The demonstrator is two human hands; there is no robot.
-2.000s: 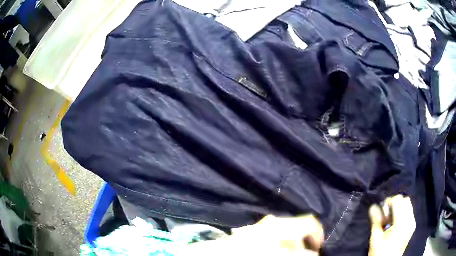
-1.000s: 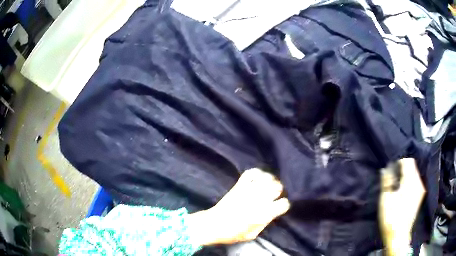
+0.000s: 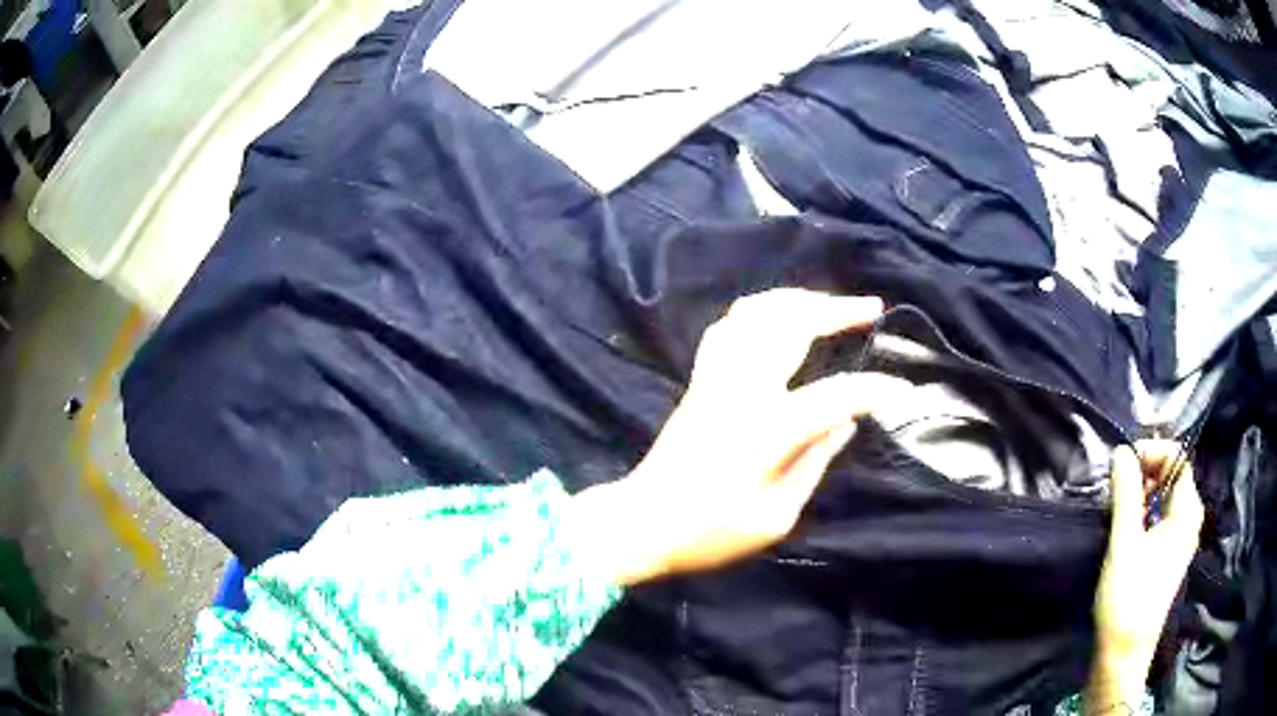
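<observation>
A dark navy denim garment [image 3: 462, 280] lies spread in front of me. A curved opening in it shows the grey-white inside [image 3: 959, 441]. My left hand [image 3: 777, 420] is at the opening's left end, thumb and fingers around its edge, pinching the cloth. My right hand [image 3: 1151, 490] is at the opening's right end and holds thread snips [image 3: 1174, 469], whose thin dark blades point up beside the cloth edge. The fingers of my right hand also touch the edge; their grip on it is partly hidden.
A cream bin [image 3: 154, 168] stands at the upper left. Heaped grey and navy pieces [image 3: 1106, 182] lie at the upper right. A bit of blue crate [image 3: 231, 585] shows below the garment's left edge. The floor [image 3: 84, 462] with a yellow line is at the left.
The garment's lower right part has been turned, and the opening with its grey inside now shows. My left hand has moved up and right to its edge.
</observation>
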